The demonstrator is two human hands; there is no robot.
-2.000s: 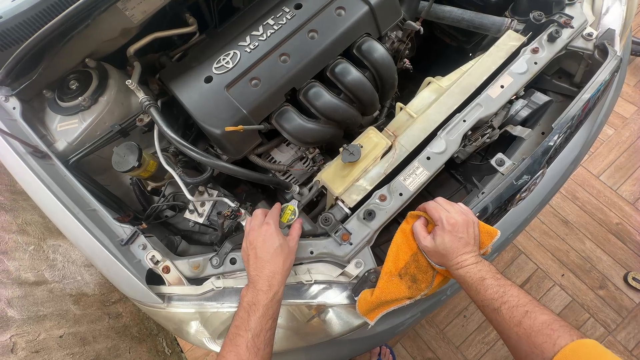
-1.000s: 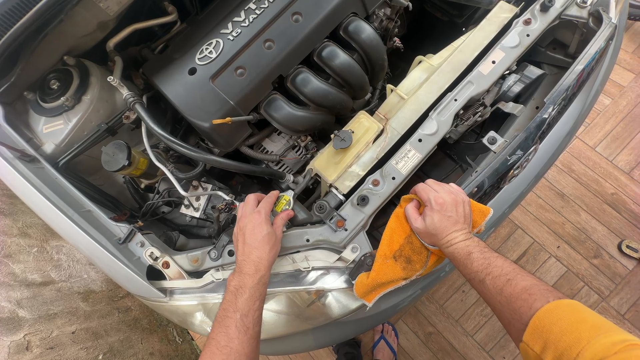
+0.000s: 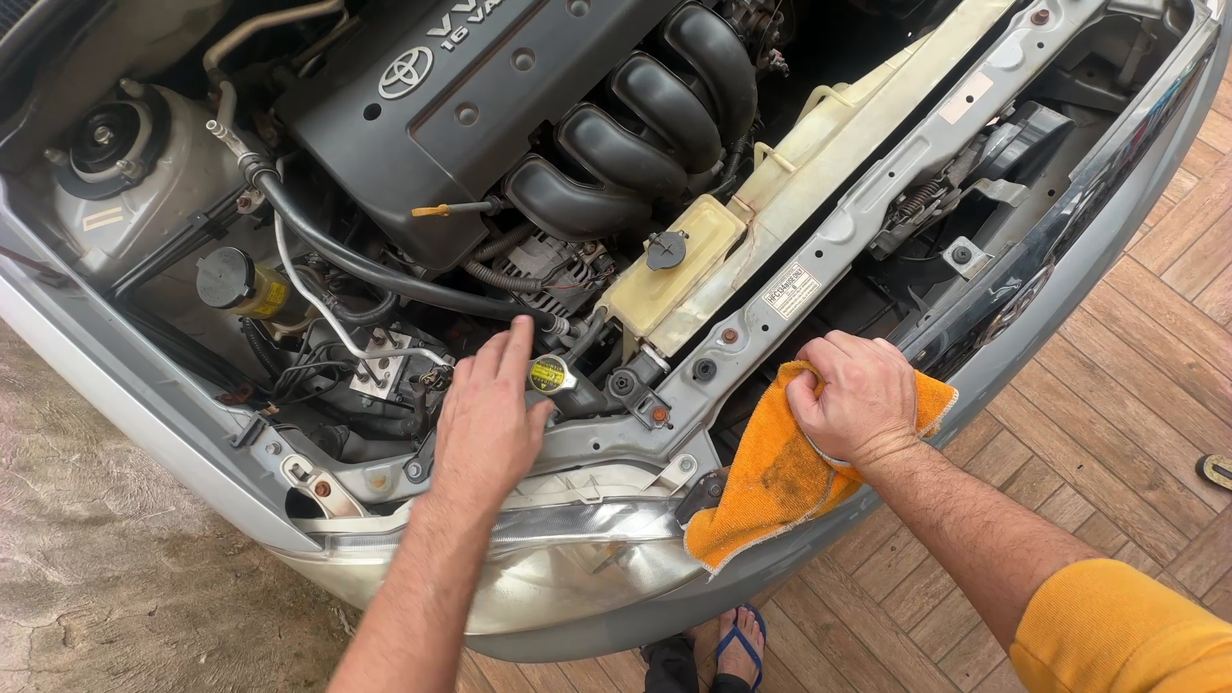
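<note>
Beside the radiator cap (image 3: 551,374), which has a yellow label and sits on its filler neck, is my left hand (image 3: 494,404). Its fingers are extended and hold nothing; the thumb lies just below the cap. My right hand (image 3: 857,397) grips a stained orange cloth (image 3: 775,472) that hangs over the car's front edge by the headlight (image 3: 587,568). Between and above the hands stands the yellowed coolant reservoir (image 3: 664,279) with its black cap (image 3: 666,250) on.
The black engine cover (image 3: 462,106) and curved intake runners (image 3: 664,115) fill the top. An orange-handled dipstick (image 3: 433,210) sticks out below the cover. A metal crossmember (image 3: 751,332) runs diagonally. At left are a black-capped fluid reservoir (image 3: 226,279) and the fender edge (image 3: 125,414).
My left hand has let go of the radiator cap and its fingers have straightened beside it. The right hand still grips the orange cloth.
</note>
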